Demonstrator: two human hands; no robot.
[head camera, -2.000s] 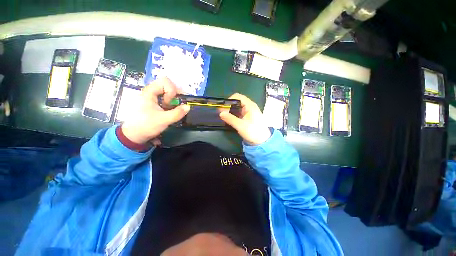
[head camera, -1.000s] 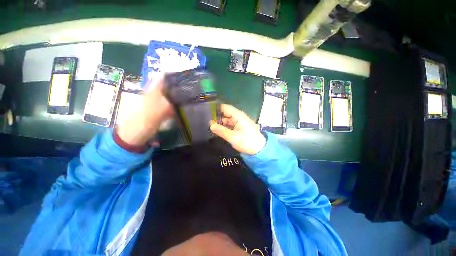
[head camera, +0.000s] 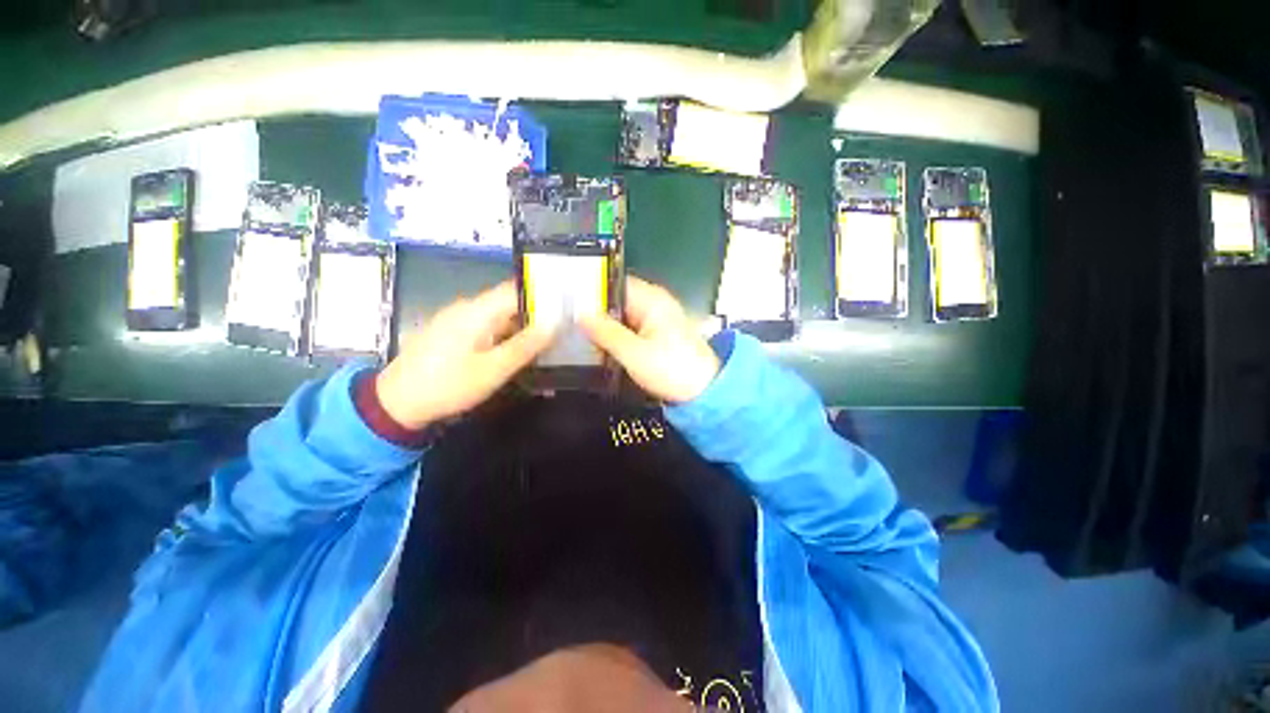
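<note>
An open phone unit (head camera: 570, 223) is held upright in the middle, its circuit board end pointing away from me. A white battery with yellow edges (head camera: 568, 286) lies in it. My left hand (head camera: 467, 355) grips the phone's left edge, with the thumb on the battery. My right hand (head camera: 655, 341) grips the right edge, its thumb also on the battery. The fingers under the phone are hidden.
A blue tray (head camera: 376, 195) heaped with white pieces stands behind the phone. Phones lie left (head camera: 160, 251) and right (head camera: 871, 237); one lies crosswise behind (head camera: 696, 137). A white sheet (head camera: 91, 202) is at left, a white divider beyond, black trays (head camera: 1233, 376) at far right.
The phone has turned from lying crosswise, edge toward the camera, to upright with its open back facing the camera. Both hands still hold it; the right hand has closed onto its right edge.
</note>
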